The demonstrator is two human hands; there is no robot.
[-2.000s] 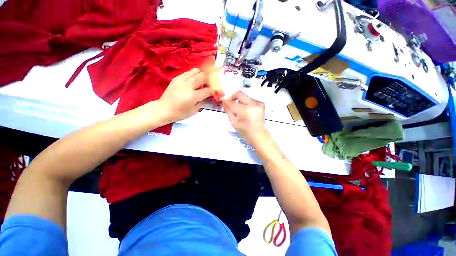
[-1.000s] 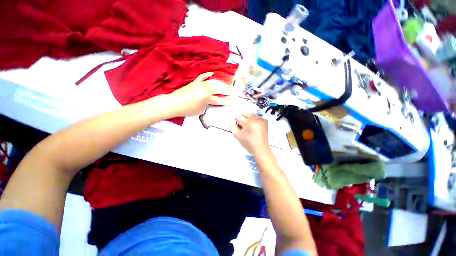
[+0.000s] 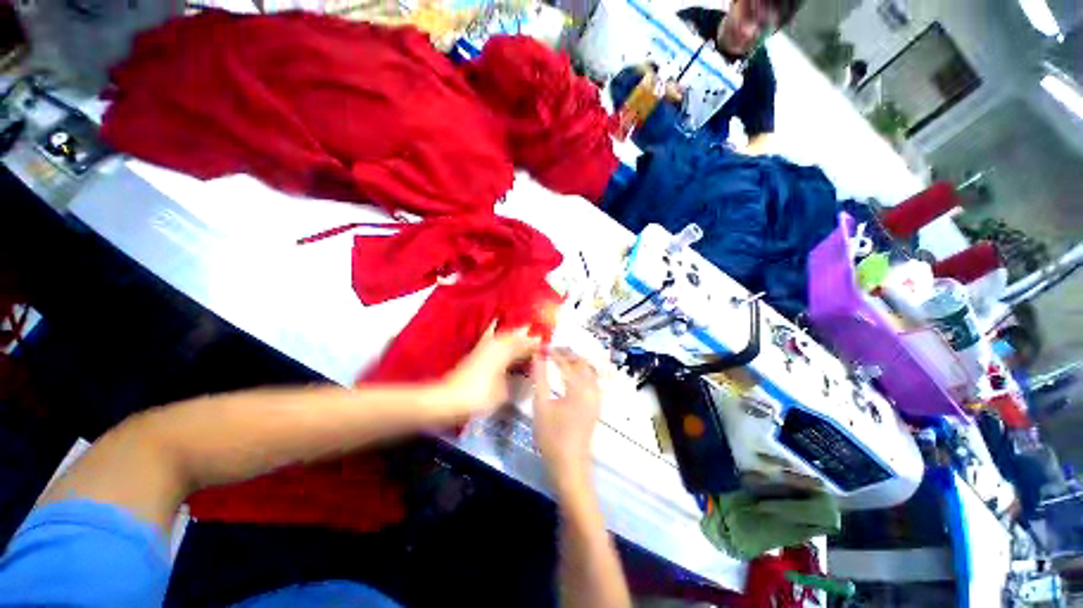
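Note:
The red garment panel (image 3: 445,303) lies gathered on the white table, left of the needle area of the white sewing machine (image 3: 701,315). A narrow red strip (image 3: 344,230) trails from it to the left. My left hand (image 3: 493,374) is blurred and holds the panel's right edge. My right hand (image 3: 568,398) is close beside it, fingertips together at the same edge, just in front of the needle area. Whether my right fingers grip the cloth is hard to tell. The fingertips and the edge are blurred.
A large red cloth heap (image 3: 309,107) lies at the table's back left, with dark blue cloth (image 3: 736,202) behind the machine. A black rectangle (image 3: 698,434) and a green rag (image 3: 772,520) lie before the machine. A purple bin (image 3: 879,333) stands behind it. A person (image 3: 742,71) sits opposite.
The view has swung up and tilted, so the far side of the workshop shows. My hands have moved closer together at the panel edge, and more of the panel now lies towards me.

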